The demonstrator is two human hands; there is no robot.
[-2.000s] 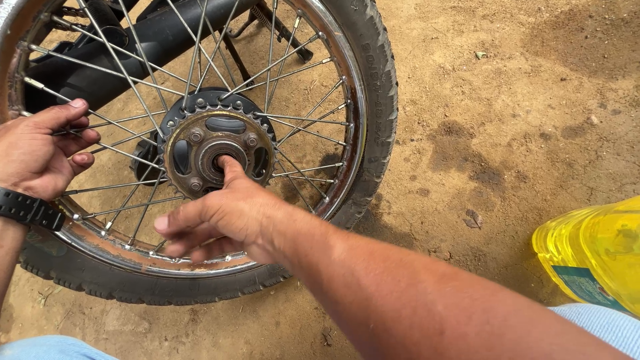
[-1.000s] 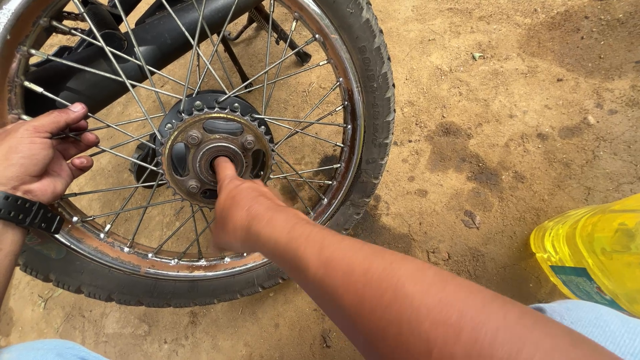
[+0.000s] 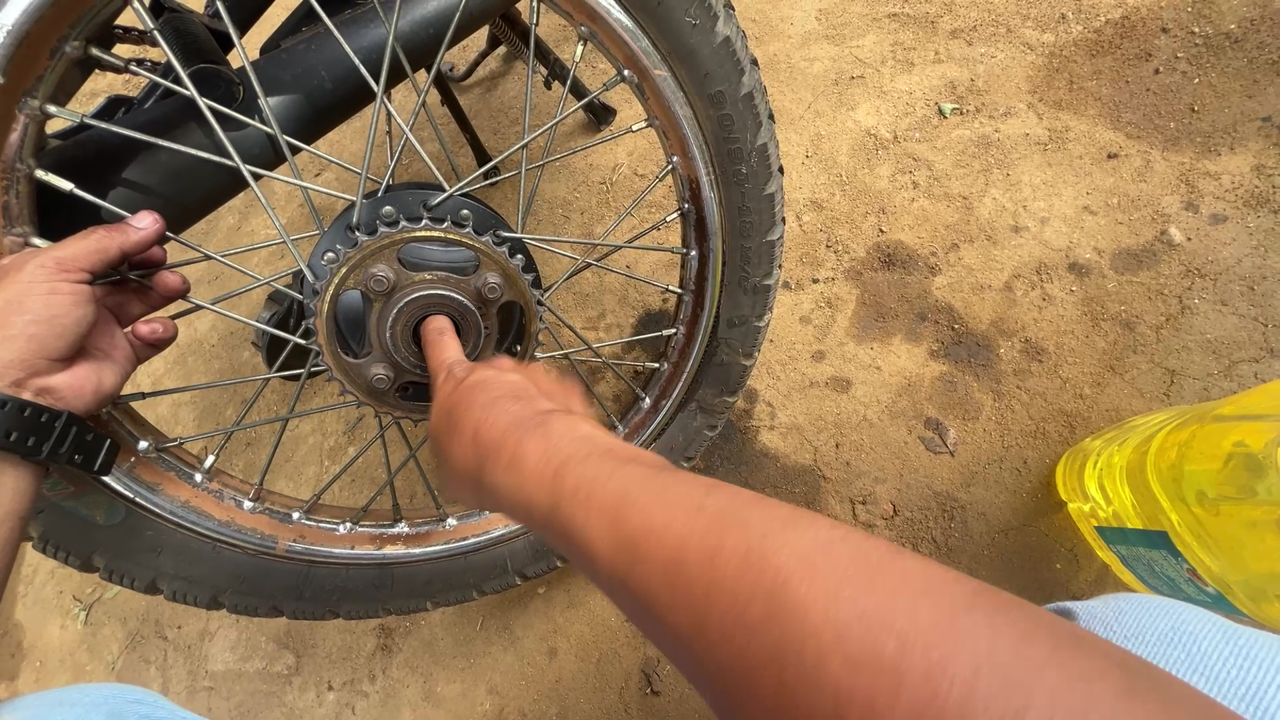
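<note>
A spoked motorcycle wheel (image 3: 690,200) with a black tire fills the left half of the head view. At its hub sits a toothed rear sprocket (image 3: 340,270), bolted on around a round bearing seat. One finger of my right hand (image 3: 500,410) is in the hub's center hole, its tip hidden there; the other fingers are bent and partly blurred. My left hand (image 3: 90,310), with a black watch on the wrist, is at the spokes on the left, a spoke passing between its thumb and fingers.
Behind the wheel lie a black exhaust pipe (image 3: 290,105) and a stand (image 3: 560,75) with a spring. A clear bottle of yellow liquid (image 3: 1200,480) stands at the right on brown dirt ground (image 3: 960,250) with damp dark patches. My light blue trouser legs show at the bottom corners.
My right hand has turned about the hub, its finger staying in the center hole; its other fingers were spread to the left two seconds ago. The left hand has stayed at the spokes.
</note>
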